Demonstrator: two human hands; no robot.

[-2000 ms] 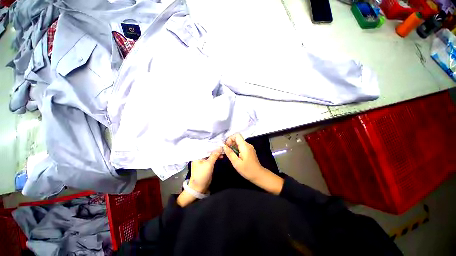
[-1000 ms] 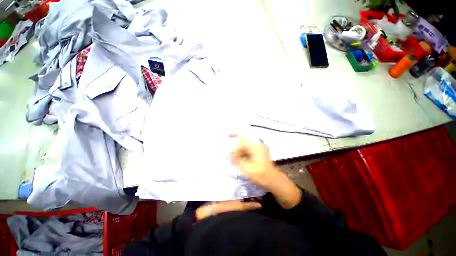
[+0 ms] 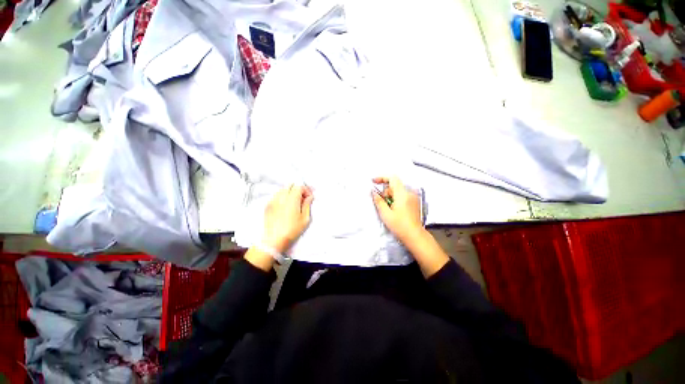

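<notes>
A pale grey-lavender jacket (image 3: pixel 338 135), nearly white in glare, lies across the table front, its lower edge hanging over toward me. One sleeve (image 3: pixel 556 161) stretches to the right. My left hand (image 3: pixel 288 216) pinches the jacket cloth near its lower part, thumb and fingertips together. My right hand (image 3: pixel 398 206) is on the cloth to the right of it, fingers curled around small thread snips (image 3: pixel 387 199) with a bit of green showing; most of the snips is hidden in the palm.
Other grey jackets (image 3: pixel 161 112) with plaid lining lie at left. A red crate (image 3: pixel 177 300) below left holds jackets; red crates (image 3: pixel 601 285) stand below right. A phone (image 3: pixel 537 49), green box (image 3: pixel 599 79), orange spool (image 3: pixel 658 106) and red tray (image 3: pixel 638 67) are at back right.
My left hand has come up from below the table edge onto the cloth. My right hand, blurred before, is now clear and slightly higher. The hands are apart, after being close together two seconds ago.
</notes>
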